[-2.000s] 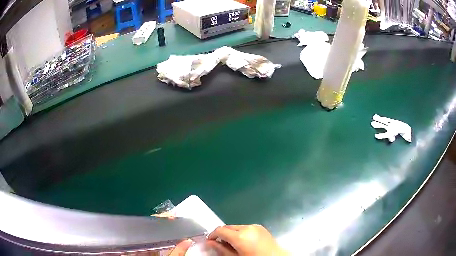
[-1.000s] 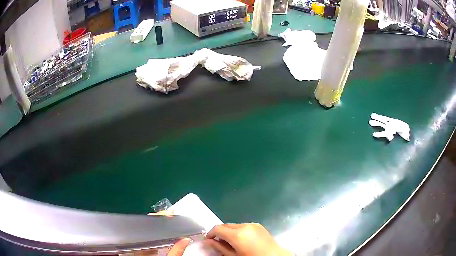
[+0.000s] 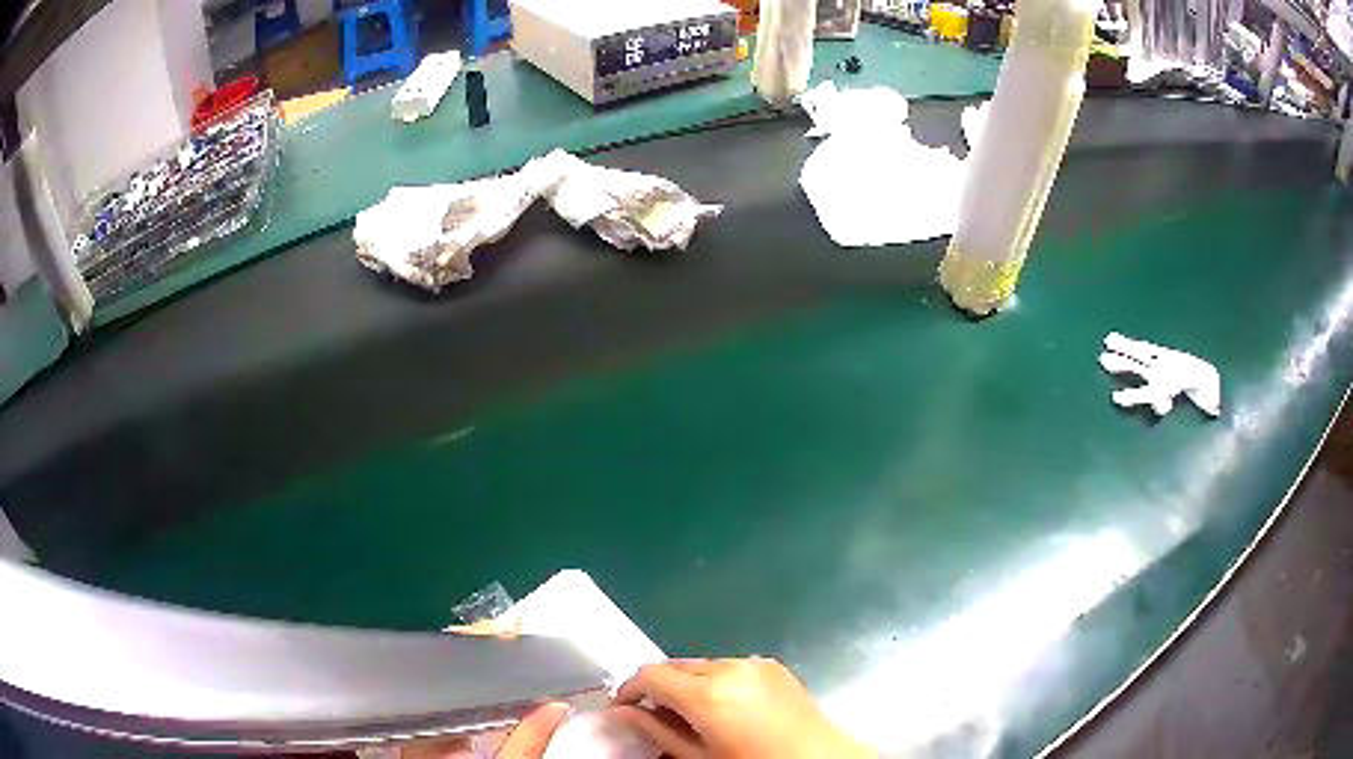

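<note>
A long silver-grey curved bar point(image 3: 297, 667), perhaps a lamp arm, crosses the bottom left close to the camera. A flat white piece point(image 3: 583, 620), perhaps the lamp base, lies behind its right end on the green bench. A bit of clear plastic point(image 3: 482, 605) shows at its left. My right hand point(image 3: 742, 712) is bare, its fingers bent over the bar's right end. My left hand point(image 3: 531, 733) shows only as fingertips at the bottom edge, below the bar end; the rest is hidden. A whitish rounded part point(image 3: 601, 737) lies between the hands.
A wrapped post point(image 3: 1016, 163) rises from the green bench point(image 3: 712, 460). A white glove point(image 3: 1162, 375) lies at right. Crumpled white cloths point(image 3: 445, 230) and a white cloth point(image 3: 883, 178) lie on the dark belt point(image 3: 267, 349). Beyond are a meter point(image 3: 623, 45) and a wire tray point(image 3: 186, 193).
The crumpled cloths and the white cloth on the belt have moved left. Both hands and the bar have stayed almost in place.
</note>
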